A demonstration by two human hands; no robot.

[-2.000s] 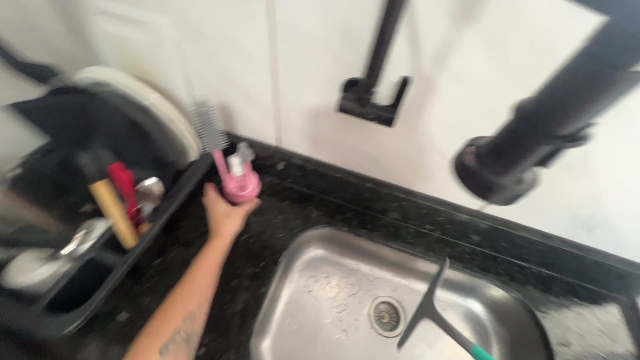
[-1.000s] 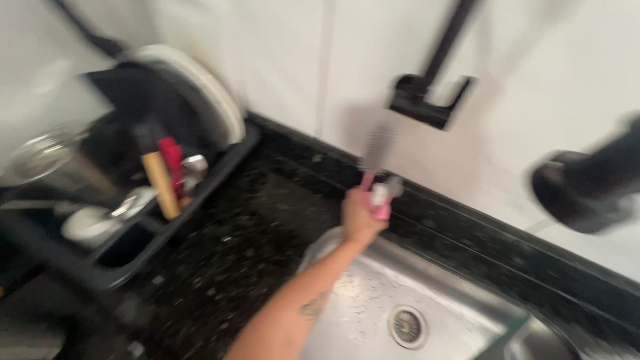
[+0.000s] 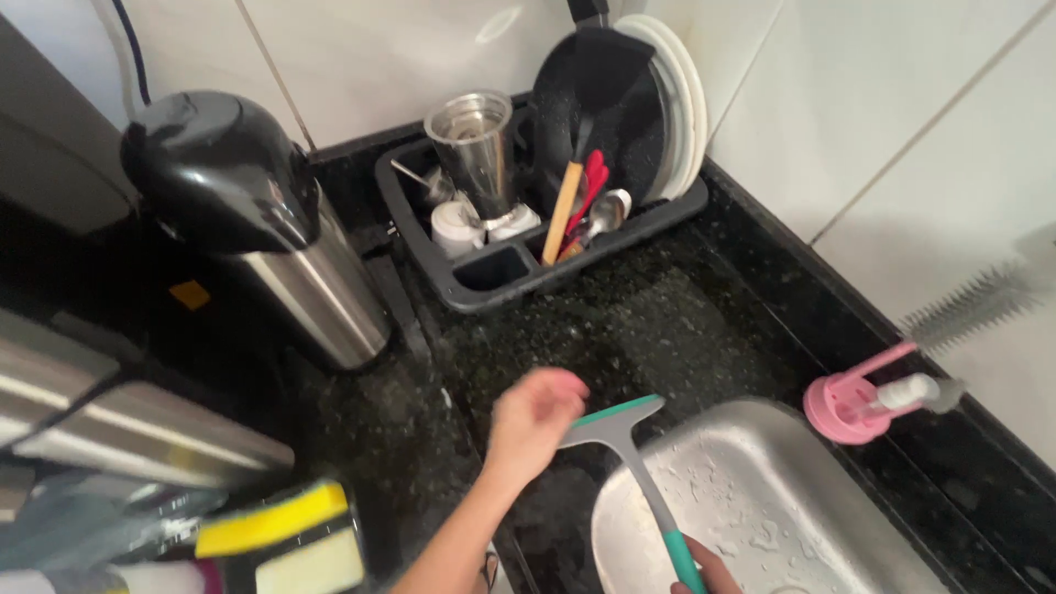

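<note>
A grey squeegee with a teal blade and teal grip (image 3: 642,466) reaches over the corner of the steel sink (image 3: 763,462). My right hand (image 3: 705,569), at the bottom edge, is closed around its grip. My left hand (image 3: 538,417) is beside the left end of the squeegee's head, over the wet black stone counter (image 3: 610,330); its fingers are curled and blurred, and whether they touch the head cannot be told. A pink bottle-brush holder (image 3: 846,410) with a grey-bristled brush (image 3: 973,305) stands behind the sink at the right.
A black dish rack (image 3: 495,293) with plates, a pan, a steel cup, white cups and cutlery stands at the back. At left are a steel thermos with a black top (image 3: 313,289) and another steel container (image 3: 148,429). Nearer are a yellow sponge (image 3: 272,520) and a pale block (image 3: 312,565).
My left hand has let go of the pink holder, which now stands behind the sink; two seconds ago it was left of the sink. The squeegee, earlier lying in the sink, is in my right hand. The view has swung left.
</note>
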